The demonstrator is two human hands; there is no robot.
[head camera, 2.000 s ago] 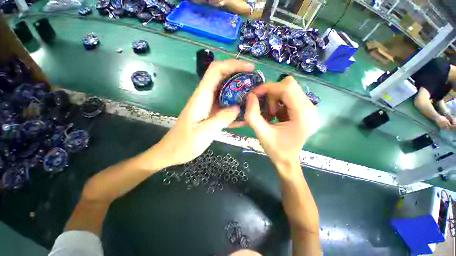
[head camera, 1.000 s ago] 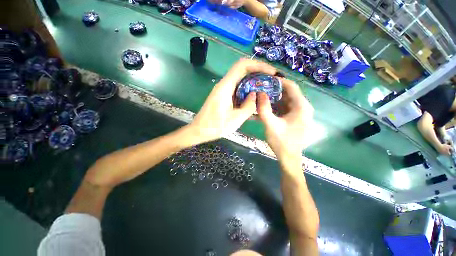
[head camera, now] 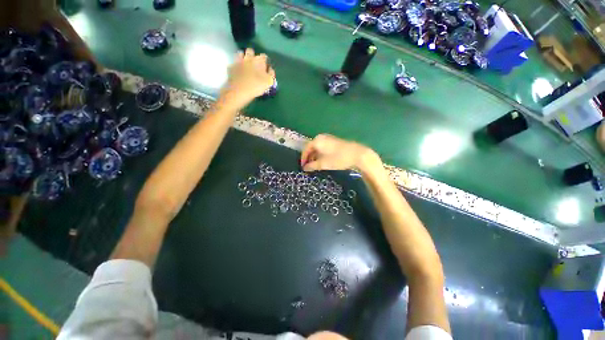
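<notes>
My left hand (head camera: 251,80) is over the green belt at the rail. A wired unit (head camera: 270,87) shows partly under its fingers; most of it is hidden. My right hand (head camera: 332,154) is at the belt rail, above the far edge of a loose pile of shiny metal rings (head camera: 295,192). Its fingers are bent together, and I cannot tell whether a ring is between them. A smaller, darker pile of rings (head camera: 332,277) lies nearer me on the dark bench.
Wired units (head camera: 336,84) and black cylinders (head camera: 359,58) stand on the green belt (head camera: 438,123). The chipped pale rail (head camera: 458,198) crosses the view. Heaped units (head camera: 66,126) are at left, another heap (head camera: 431,26) is beyond the belt. A blue sheet (head camera: 574,309) is at lower right.
My hands have parted from the unit they held together. My left hand has moved left over the belt, and my right hand has come down to the ring pile. The view has shifted.
</notes>
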